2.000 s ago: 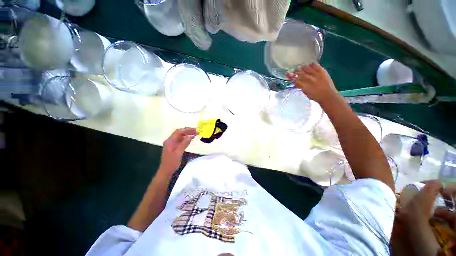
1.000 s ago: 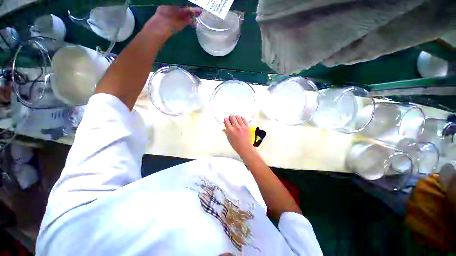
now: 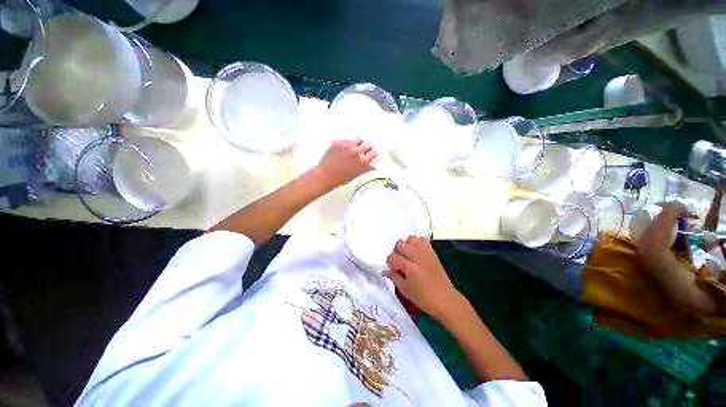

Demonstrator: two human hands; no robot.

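A clear round vessel [image 3: 377,226] with a white lower part is tilted over the bench's front edge, close to my shirt. My right hand [image 3: 415,269] is shut on its near right rim. My left hand [image 3: 348,161] is over the bench, just beyond the vessel's upper left rim, with fingers curled. Glare washes out the area around it, and I cannot tell whether it holds anything. Another clear vessel [image 3: 364,109] stands right behind my left hand.
More vessels line the cream-white bench [image 3: 470,208] on both sides, with large ones [image 3: 80,71] at left. A grey cloth [image 3: 509,32] hangs over the green belt [image 3: 350,40]. A co-worker's arm [image 3: 673,270] and orange clothing are at right. A green crate [image 3: 657,354] is below.
My left hand has come down from the belt to the bench. My right hand has moved towards my body and now grips a vessel over the bench's edge. The yellow-and-black cloth no longer shows.
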